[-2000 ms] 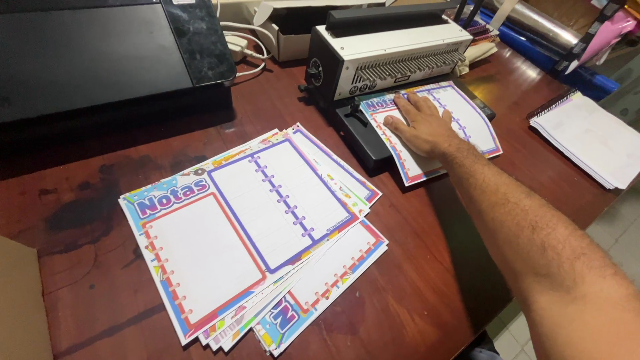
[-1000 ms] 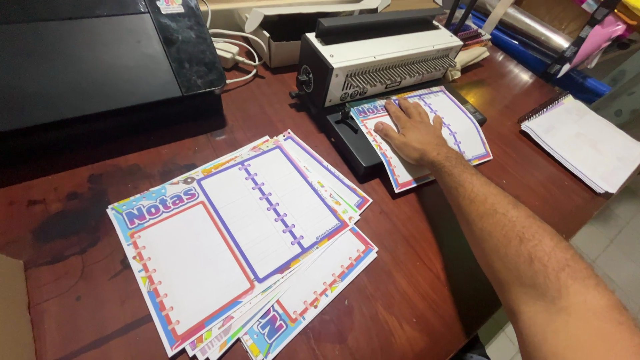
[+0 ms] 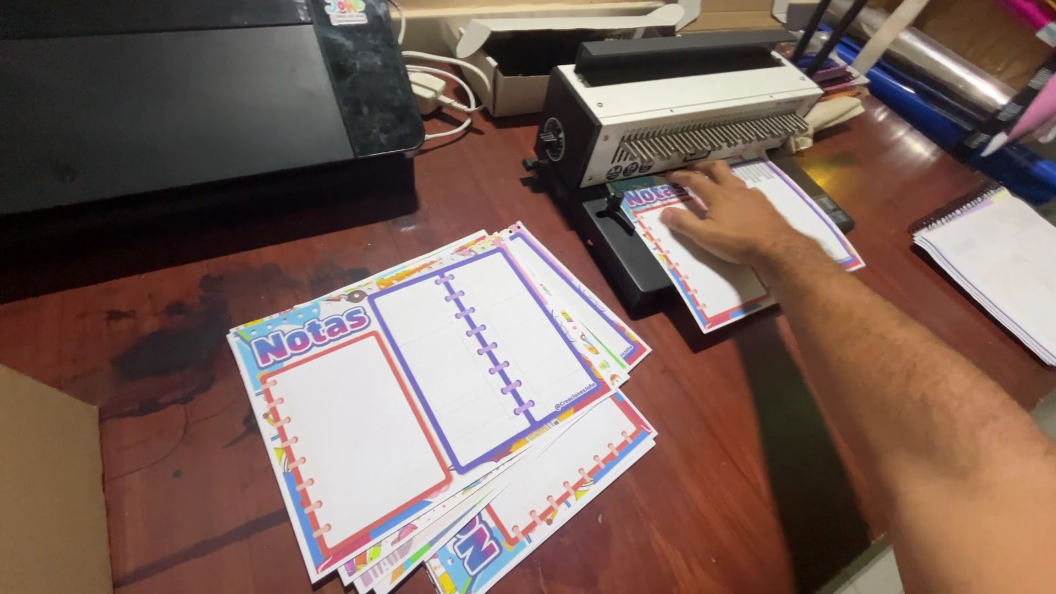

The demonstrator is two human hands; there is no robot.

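Observation:
My right hand (image 3: 726, 214) lies flat, fingers spread, on a printed notes sheet (image 3: 718, 285) on the black base of a comb binding machine (image 3: 701, 107). The sheet's far edge meets the foot of the white housing, below the row of metal comb teeth; whether it sits in the slot cannot be told. Nearer and to the left, a fanned stack of similar printed sheets (image 3: 355, 429) with coloured borders rests on the wooden table. My left hand is out of view.
A black printer (image 3: 181, 107) stands at the back left, white cables (image 3: 458, 103) beside it. Behind is an open cardboard box (image 3: 520, 74). A spiral notebook (image 3: 998, 264) lies at the right, near foil rolls (image 3: 932, 58). Brown cardboard (image 3: 49, 487) stands at the lower left.
The view has shifted a little. My right hand stays on the sheet at the machine. One second ago both purple-framed halves showed their printed rings; now the right part of the sheet looks mostly plain white.

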